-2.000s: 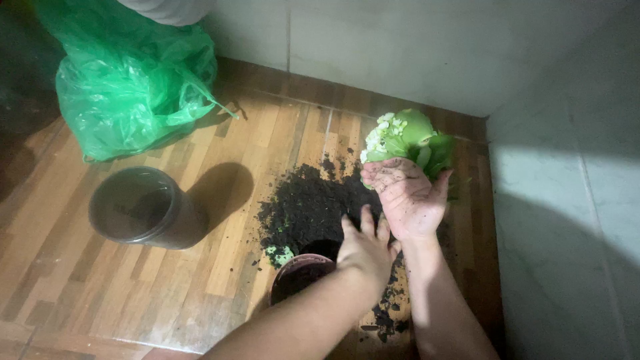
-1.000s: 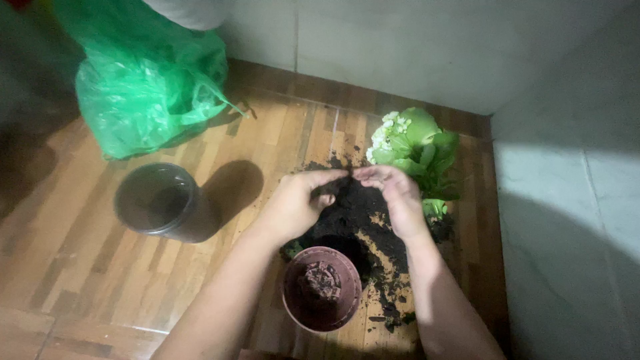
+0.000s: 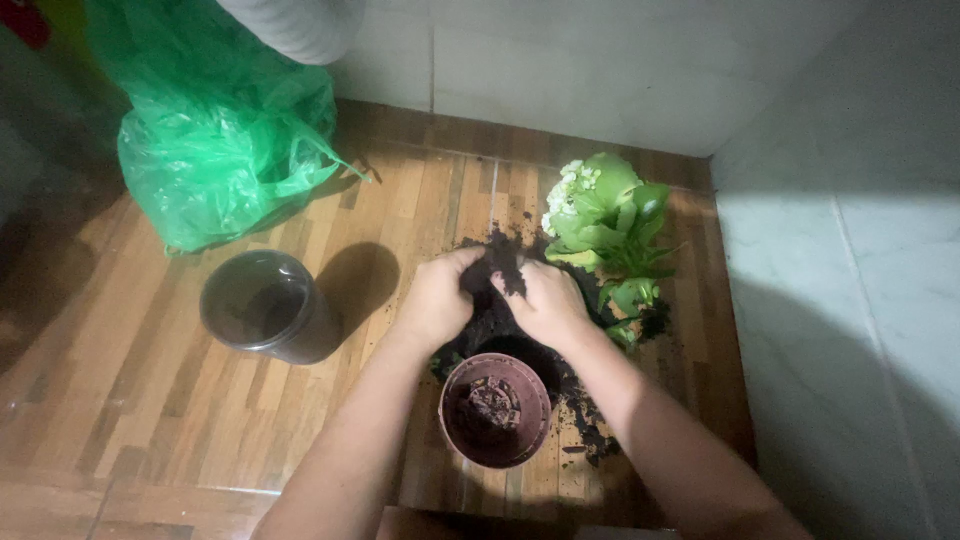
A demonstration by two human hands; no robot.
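Observation:
Dark potting soil (image 3: 491,319) lies heaped on the wood-patterned floor. Both hands are in it, scooping a dark clump between them. My left hand (image 3: 442,296) curls around the clump from the left, and my right hand (image 3: 547,300) holds it from the right, fingertips partly covered by soil. Just below the hands stands a brownish-pink plastic pot (image 3: 495,411), with a little soil and debris at its bottom. A leafy plant with white flowers (image 3: 607,202) lies on its side beyond my right hand, its lower stem by the soil.
A dark translucent plastic container (image 3: 259,300) stands at the left, casting a shadow. Behind it sits a crumpled green plastic bag (image 3: 225,157), with a white ribbed object (image 3: 300,26) above. Tiled walls (image 3: 570,75) bound the floor at the back and right.
My right hand has left the plant's leaves and come down to the soil; my left hand has moved up and left from beside the pot. Both hands now hold a soil clump.

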